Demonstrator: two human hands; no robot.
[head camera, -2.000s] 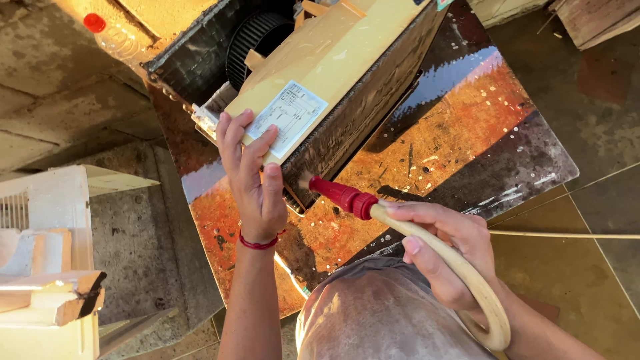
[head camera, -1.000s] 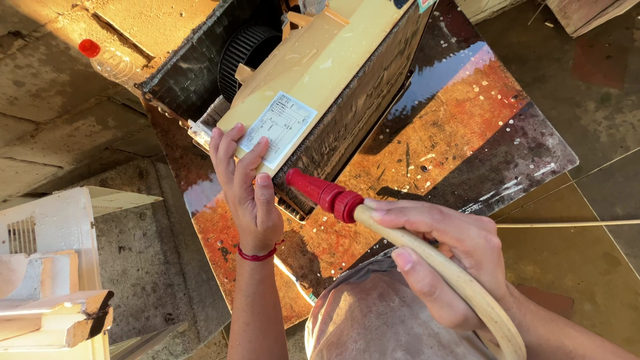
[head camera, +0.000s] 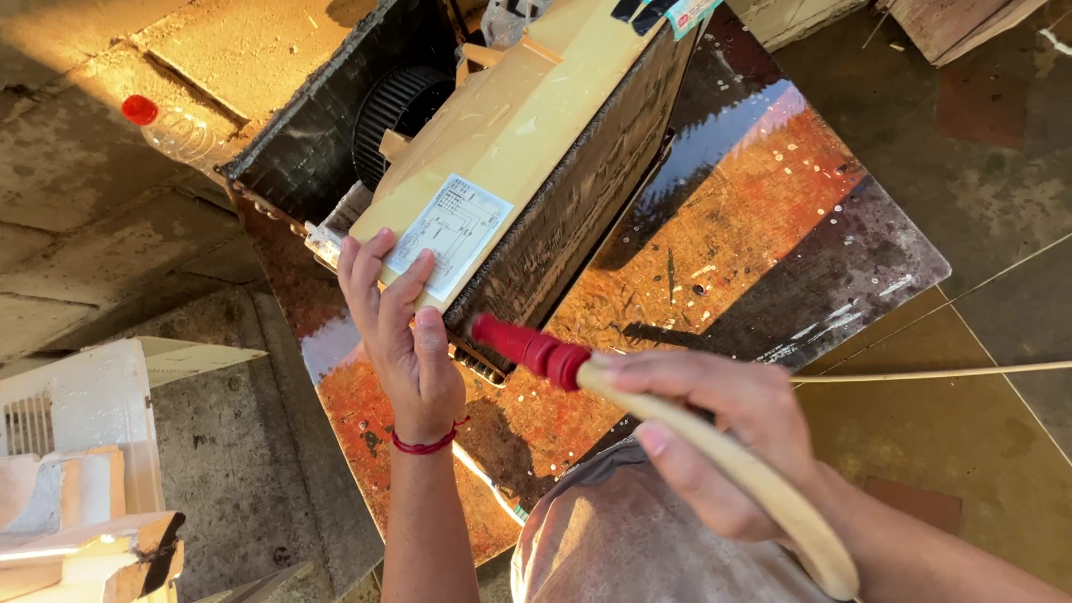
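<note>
My left hand (head camera: 406, 335), with a red string at the wrist, steadies the near corner of a cream plastic air-conditioner housing (head camera: 519, 117), fingers beside its wiring-diagram label (head camera: 450, 236). My right hand (head camera: 712, 427) grips a cream hose (head camera: 737, 469) just behind its red nozzle (head camera: 529, 350). The nozzle points at the lower end of the dark, dirty finned coil (head camera: 578, 184) along the housing's side. A black blower wheel (head camera: 402, 121) shows inside the unit. Whether water comes out is hard to tell.
The unit rests on a wet, rust-coloured board (head camera: 729, 260). A clear bottle with a red cap (head camera: 180, 132) lies at upper left. White plastic covers (head camera: 84, 419) stand at lower left. The thin hose line (head camera: 930, 373) crosses the tiled floor at right.
The nozzle has shifted slightly around the coil's lower end, staying in my right hand. My left hand keeps its place on the housing corner.
</note>
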